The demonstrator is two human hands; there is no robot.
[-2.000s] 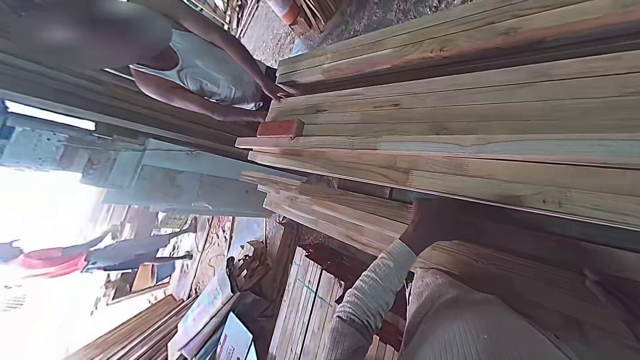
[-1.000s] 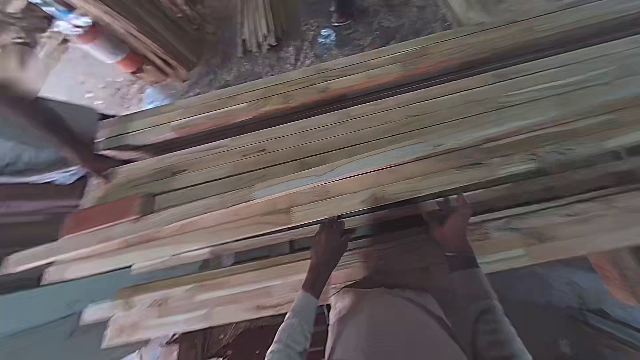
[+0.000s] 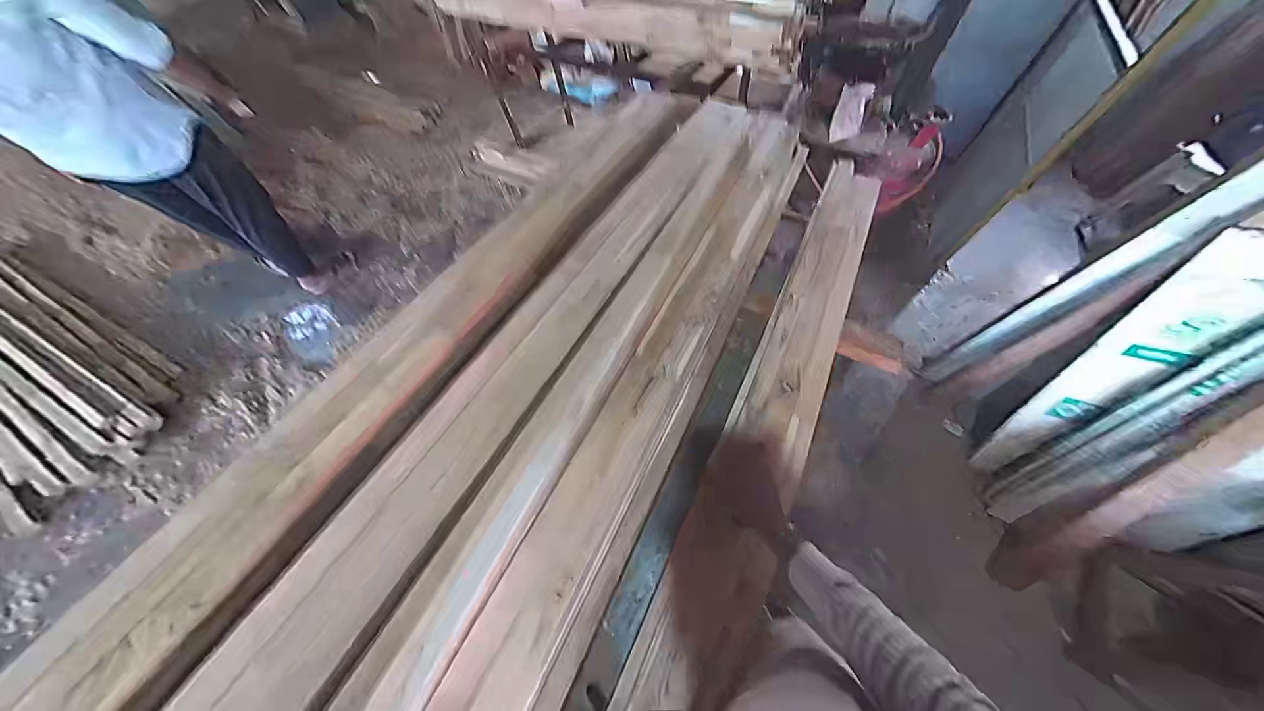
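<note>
Long wooden planks (image 3: 553, 395) lie side by side in a stack that runs from the lower left up to the top centre. To their right, across a narrow gap, lies a separate narrower row of planks (image 3: 815, 286). My right hand (image 3: 746, 484), blurred, is over this row at the lower centre, with its sleeved forearm reaching in from the bottom right. Whether its fingers grip a plank cannot be made out. My left hand is outside the view.
A person in a light shirt (image 3: 99, 109) stands at the upper left. Thin wooden strips (image 3: 69, 385) lie on the ground at the left. Sheets or boards with green marks (image 3: 1136, 365) lean at the right. A wooden rack (image 3: 632, 35) with planks stands at the top.
The view has swung far round to the right. My left hand, at the plank edge one second ago, is out of view. The red brick and the person near it are out of view too.
</note>
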